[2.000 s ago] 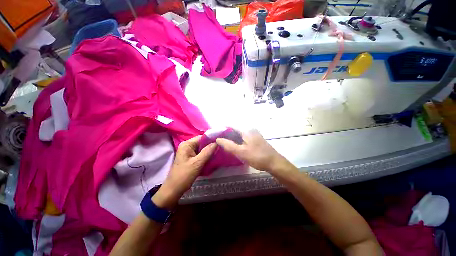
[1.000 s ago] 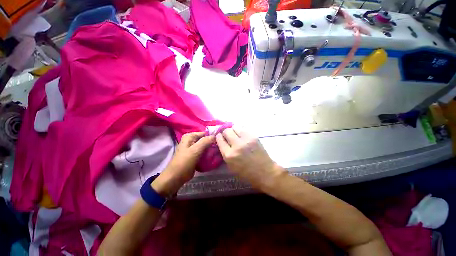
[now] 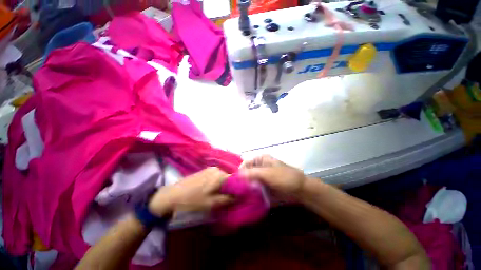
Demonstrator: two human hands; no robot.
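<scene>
A bright pink garment with pale lilac-white lining lies bunched on the machine table, left of the sewing machine's needle area. My left hand, with a dark blue band on the wrist, grips a bunched pink end of it at the table's front edge. My right hand pinches the same bunch from the right, its fingertips close to my left hand's. The bunch is blurred, so the exact fold is unclear. The presser foot stands behind my hands, apart from the cloth.
The white sewing machine carries a yellow plastic piece and a pale pink strip. Cut pink pieces and a blue basket lie behind. Pink and white cloth is at lower right. A small dark tool lies at the bed's right.
My hands have moved down and closer to me, drawing the pink end over the table's front edge into a bunch. The view has shifted, so the machine sits further left.
</scene>
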